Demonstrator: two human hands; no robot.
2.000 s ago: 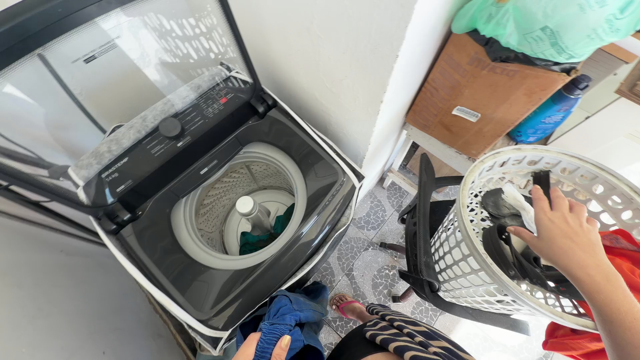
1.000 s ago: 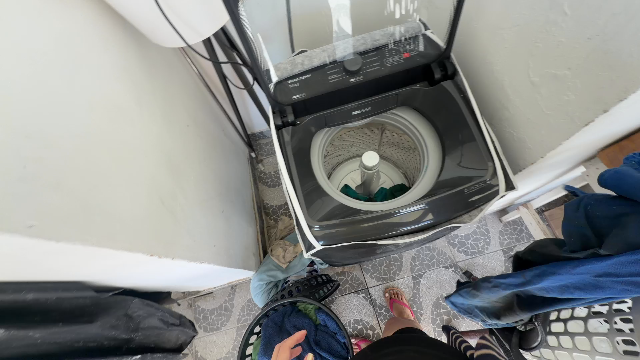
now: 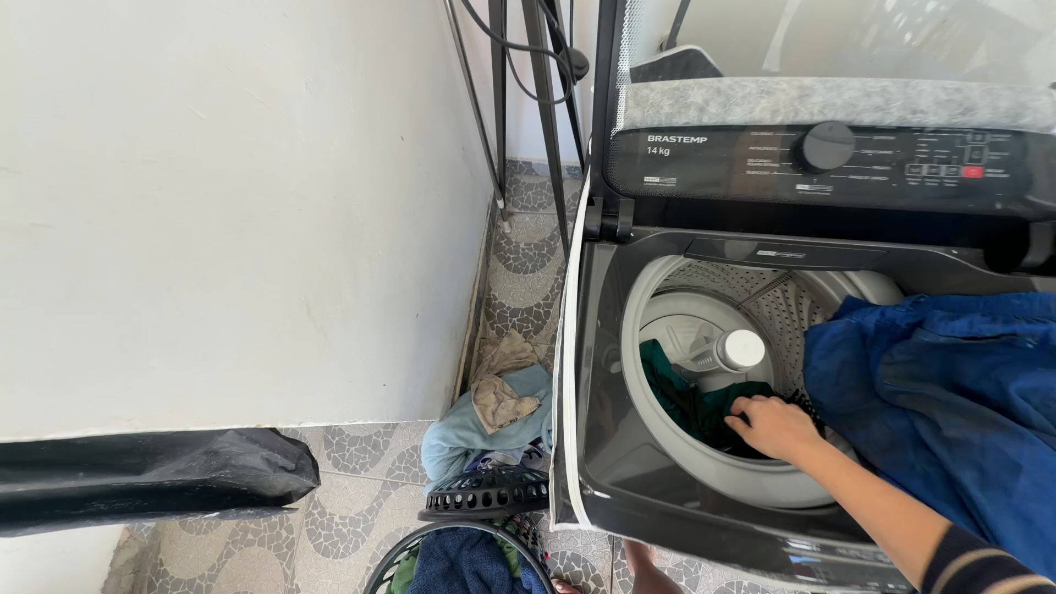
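Observation:
My right hand (image 3: 771, 425) reaches into the drum (image 3: 788, 301) of the top-loading washing machine (image 3: 615, 404). Its fingers touch dark green cloth (image 3: 693, 404) beside the central agitator with its white cap (image 3: 740, 350); whether they grip the cloth is unclear. A large blue garment (image 3: 949, 371) lies over the right side of the machine's top and the drum's rim, behind my forearm. The lid (image 3: 841, 49) stands raised above the control panel (image 3: 718, 165). My left hand is out of view.
On the tiled floor (image 3: 346, 511), left of the machine, are a dark basket (image 3: 487, 495), light blue cloth (image 3: 462, 437) and a beige rag (image 3: 499, 396). A basket at the bottom holds a navy towel (image 3: 462, 561). A wall (image 3: 247, 206) and metal legs (image 3: 540, 99) stand left.
The blue garment, over the white basket at the right a second ago, now lies on the machine. My right hand has come into the drum; my left hand has left view. The view has shifted.

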